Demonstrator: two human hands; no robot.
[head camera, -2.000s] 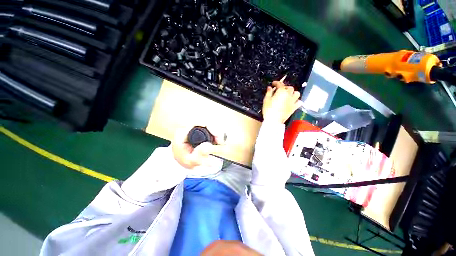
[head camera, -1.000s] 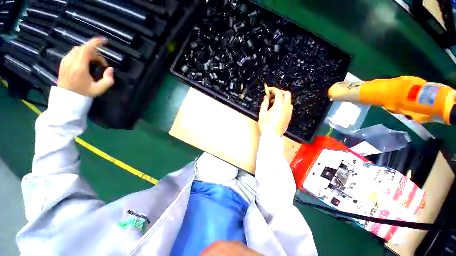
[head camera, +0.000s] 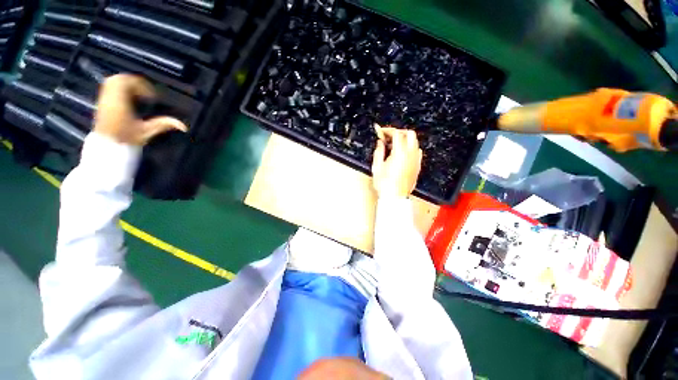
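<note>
My left hand (head camera: 126, 111) is blurred over the black tube tray (head camera: 167, 167) at the left, thumb spread from the fingers. A grey blurred shape shows beside the fingers; I cannot tell whether they hold it. Black tubes (head camera: 149, 53) lie in rows there. My right hand (head camera: 399, 159) is over the front part of the black parts tray (head camera: 316, 139), fingers bent, with a thin pale stick (head camera: 378, 133) at the fingertips. Small black parts (head camera: 438, 111) fill the tray's right side and larger black sleeves (head camera: 305, 70) its left. Whether the right fingers also hold a small part is hidden.
A tan cardboard sheet (head camera: 312, 189) lies before the parts tray. An orange electric screwdriver (head camera: 587, 119) hangs at the right. Below it are a clear plastic bag (head camera: 565, 189) and a red-and-white holder (head camera: 457, 223). A black cable (head camera: 550, 308) crosses the holder's front.
My left hand has left the cardboard area, where it held a round black housing, and moved to the tubes. The housing is no longer visible. My right hand has moved left over the tray with the stick.
</note>
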